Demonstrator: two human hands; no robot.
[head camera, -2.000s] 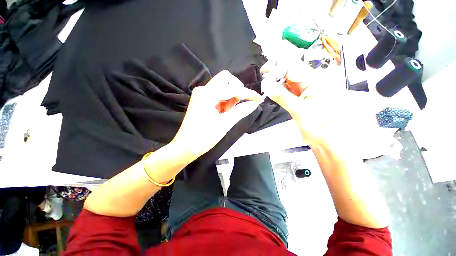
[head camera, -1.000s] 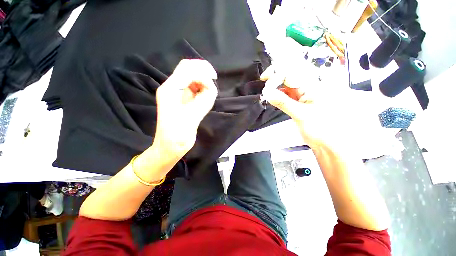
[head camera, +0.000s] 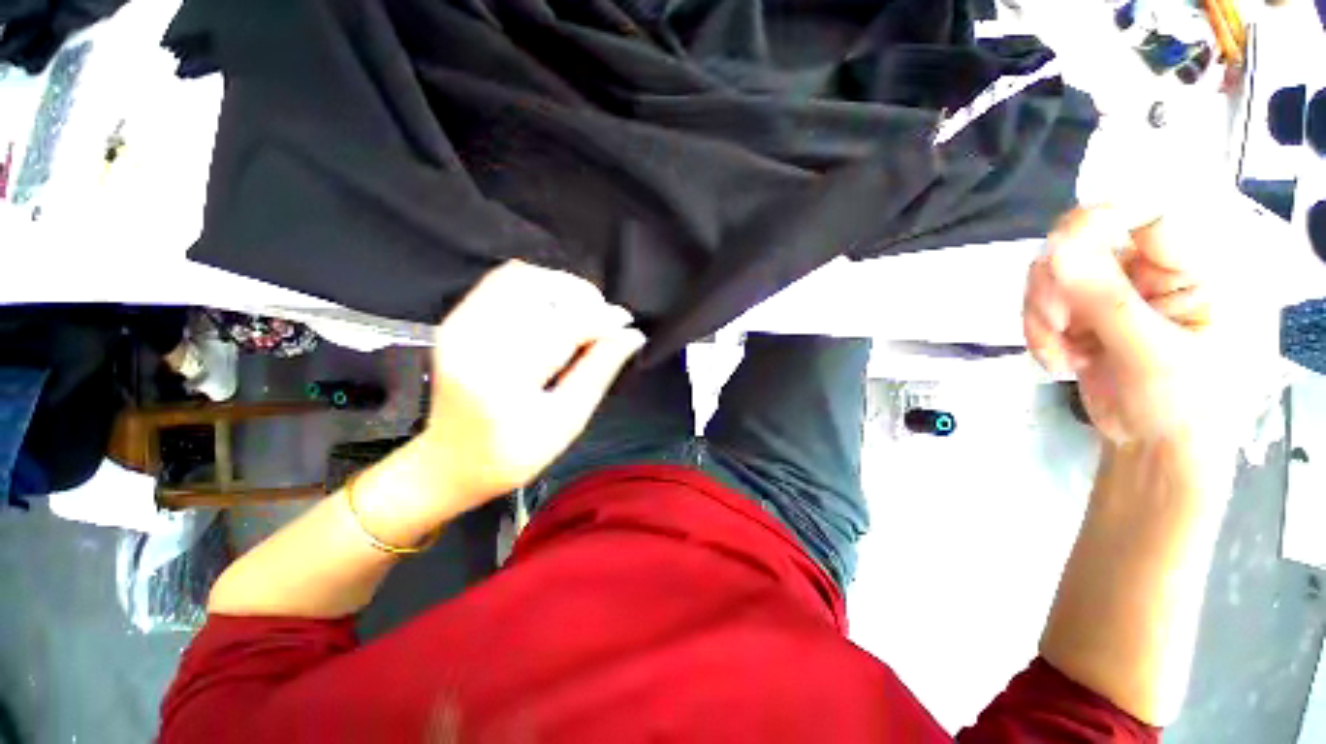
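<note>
A large black garment (head camera: 582, 146) lies in folds over the table and comes down past its near edge towards the lap. My left hand (head camera: 531, 371) is at the near edge, its thumb and fingertips pinched on the garment's lower corner. A narrow white strip (head camera: 996, 99) lies on the black cloth at the upper right. My right hand (head camera: 1112, 313) is off the cloth to the right, fingers curled and blurred. Whether it holds a needle or thread cannot be seen.
The white table (head camera: 102, 269) has its near edge across the middle. Orange-handled snips (head camera: 1226, 29) and small dark notions (head camera: 1171, 55) lie at the upper right. A blue speckled item (head camera: 1303, 334) is at the right edge. A wooden stool (head camera: 218, 451) stands below left.
The view has tilted down. My left hand has moved down to the garment's near corner. My right hand has left the cloth and swung out to the right.
</note>
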